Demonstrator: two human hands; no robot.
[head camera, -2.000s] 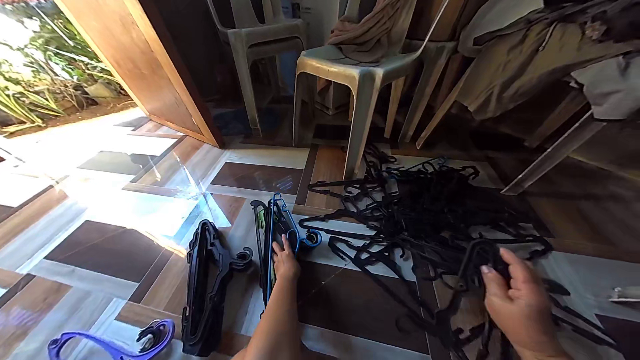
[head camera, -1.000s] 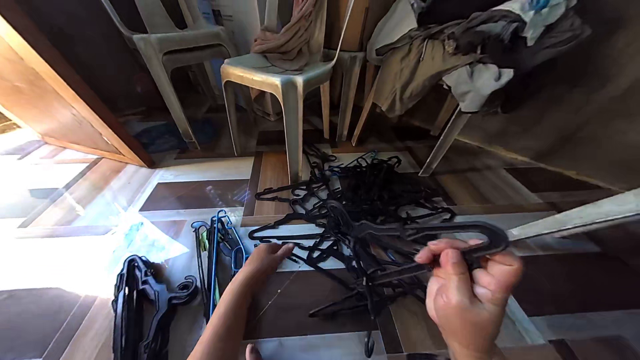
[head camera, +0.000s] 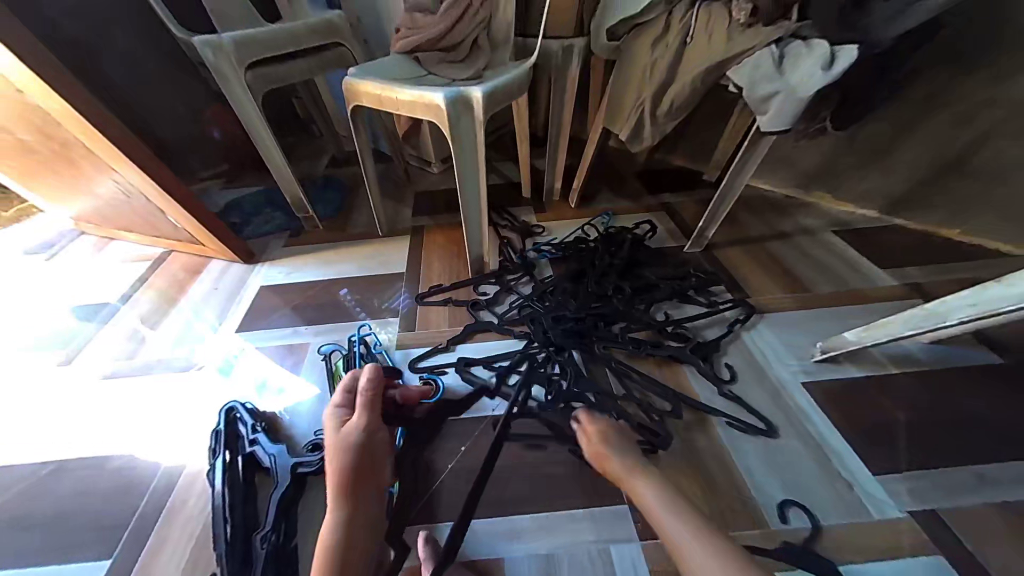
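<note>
A tangled heap of black plastic clothes hangers (head camera: 592, 304) lies on the tiled floor in the head view. My left hand (head camera: 364, 408) is closed on a black hanger (head camera: 484, 480), which slants down toward the bottom edge. Behind that hand is a small group of blue and black hangers (head camera: 364, 340), partly hidden. My right hand (head camera: 608, 440) reaches to the near edge of the heap; its fingertips are at the hangers, and whether they grip one is unclear. A neat stack of black hangers (head camera: 256, 488) lies at lower left.
A plastic chair (head camera: 448, 96) with cloth on its seat stands behind the heap, its front leg near the hangers. Another chair (head camera: 280, 48) is at left, and clothes (head camera: 688, 72) hang at upper right. A single black hanger (head camera: 800, 548) lies at lower right. A wooden door (head camera: 120, 152) is at left.
A second ago my right hand held up a black hanger at the right; now it is low at the heap. My left hand has come to hold a black hanger above the blue ones.
</note>
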